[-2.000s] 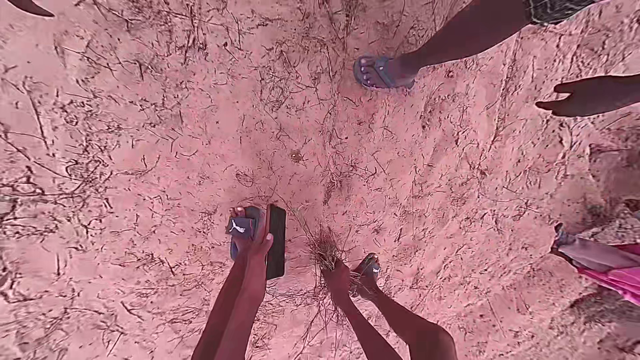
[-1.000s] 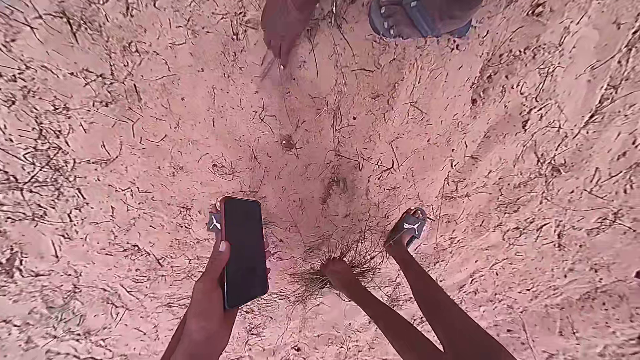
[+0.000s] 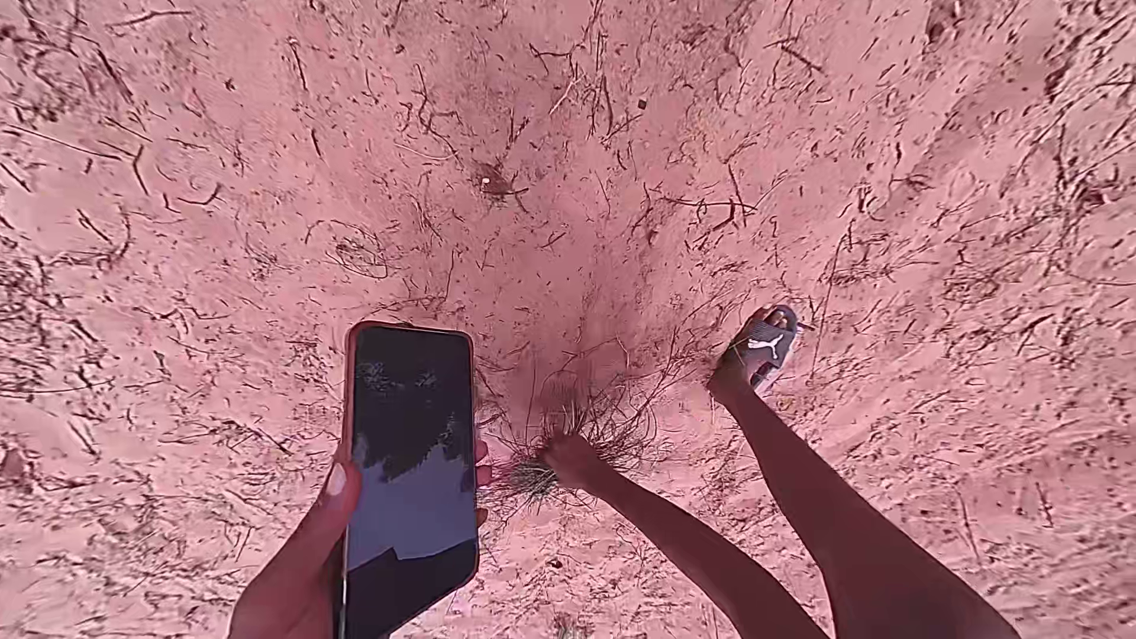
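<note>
In my left hand is a smartphone with a reddish case, held upright at the lower left with its screen towards me. The thumb lies along its left edge and fingertips show at its right edge. The dark screen reflects light and dark shapes. My right hand is closed on a tuft of thin dry grass low at the centre, close to the ground; the stems spread around the fist. To its right, my foot wears a dark slide sandal with a white Puma mark.
Sandy reddish ground stretches all around, strewn with dry twigs and bits of grass. A small dark clump lies above the centre. My bare leg reaches in from the lower right.
The other person's foot and hand, seen at the top one second ago, are out of view. The phone's screen, edge-on or turned away two seconds ago, faces me. My right hand remains at the grass.
</note>
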